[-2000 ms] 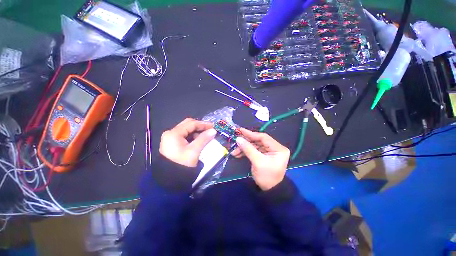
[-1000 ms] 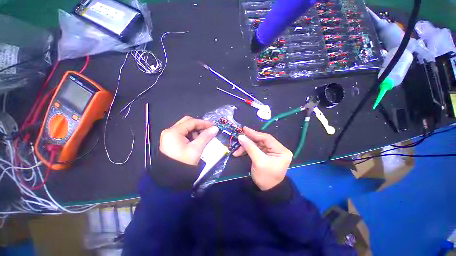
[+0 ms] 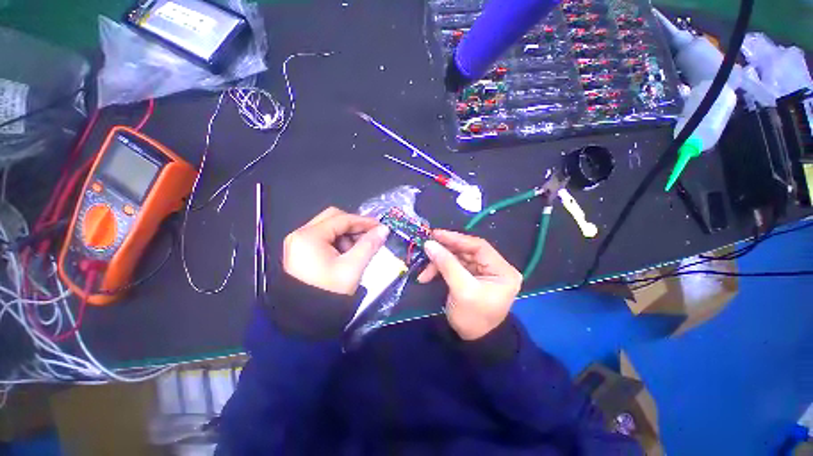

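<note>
A small green circuit board [image 3: 406,228] with tiny red parts is held between both hands at the middle of the view. My left hand [image 3: 332,252] pinches its left end with thumb and forefinger. My right hand [image 3: 471,278] pinches its right end. Below the board lies a white battery pack [image 3: 379,278] with a dark edge and a bit of yellow, partly hidden by my left hand. A clear crinkled plastic bag [image 3: 392,201] shows behind and below it.
Tweezers [image 3: 260,239] and an orange multimeter [image 3: 123,214] lie left. A probe pair [image 3: 419,160], green-handled cutters [image 3: 546,223] and a black ring [image 3: 589,167] lie right. A parts tray [image 3: 553,80] stands behind, with a purple tool [image 3: 499,40] above it. A black cord hangs at right.
The board has tilted slightly between my fingers. Both hands keep their grip in nearly the same place. The view has shifted slightly.
</note>
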